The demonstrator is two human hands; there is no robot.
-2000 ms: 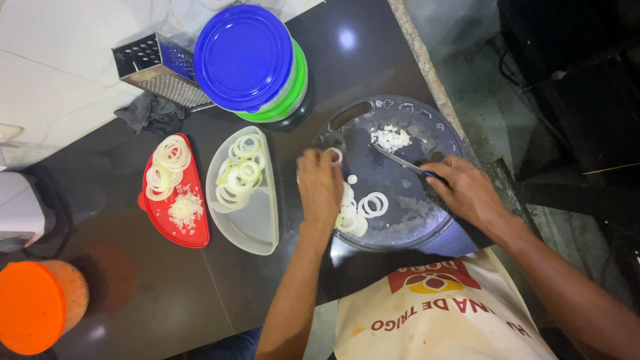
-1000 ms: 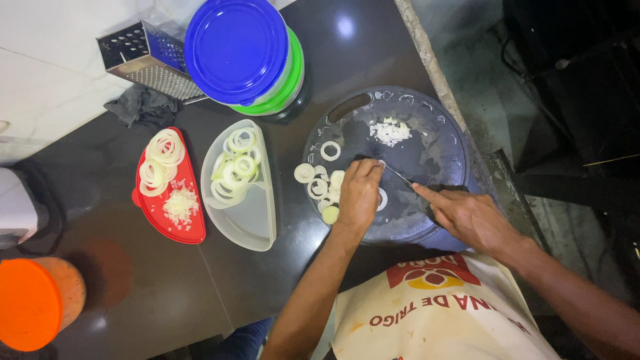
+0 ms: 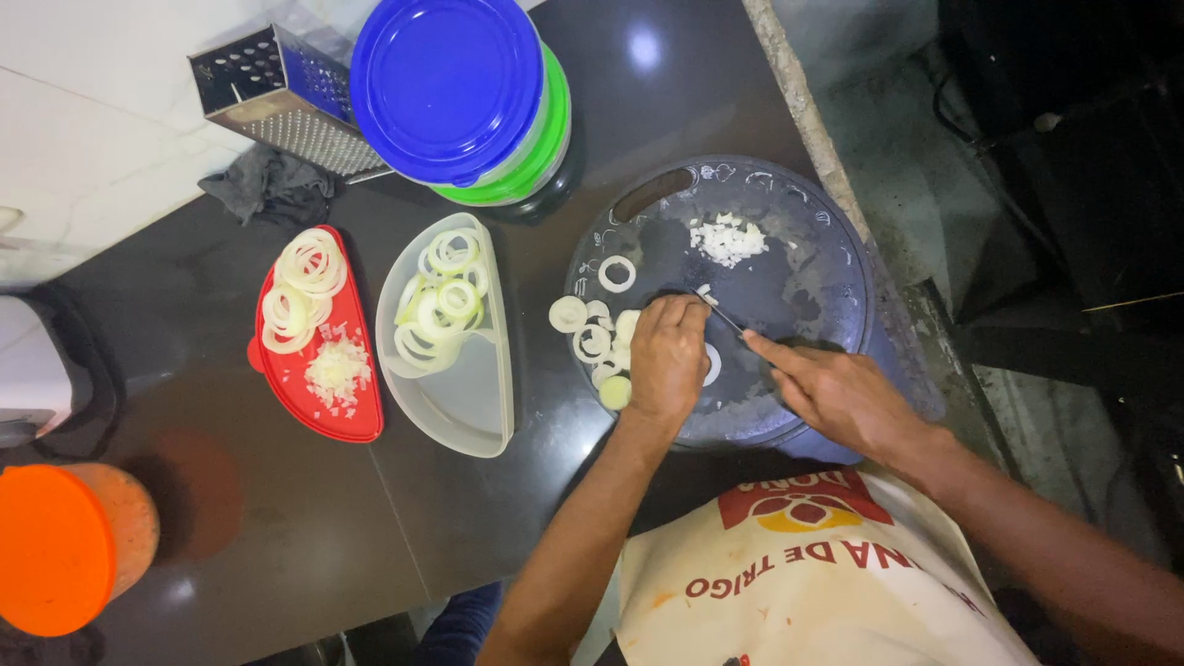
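On a round dark cutting board point(image 3: 786, 398), my left hand point(image 3: 668, 356) presses a piece of onion with bunched fingertips; the piece is mostly hidden. My right hand point(image 3: 837, 393) grips a knife point(image 3: 726, 313), whose blade meets small onion bits at my left fingertips. Chopped onion point(image 3: 729, 240) lies in a pile near the board's far side. Onion rings and slices point(image 3: 592, 342) are at the board's left edge, beside my left hand, and a single ring point(image 3: 617, 273) lies above them. Another ring point(image 3: 710, 363) shows between my hands.
Left of the board stand a clear half-round container point(image 3: 506, 398) with onion rings and a red half-round lid point(image 3: 365, 421) with rings and chopped onion. Farther back are a blue-lidded tub point(image 3: 449, 88), a metal box grater point(image 3: 296, 111) and a dark cloth point(image 3: 268, 185). An orange-lidded container point(image 3: 55, 550) stands at left.
Two seconds ago my left hand was at the board's left edge; it has moved right to the knife blade. My right hand and the knife have come slightly down and left.
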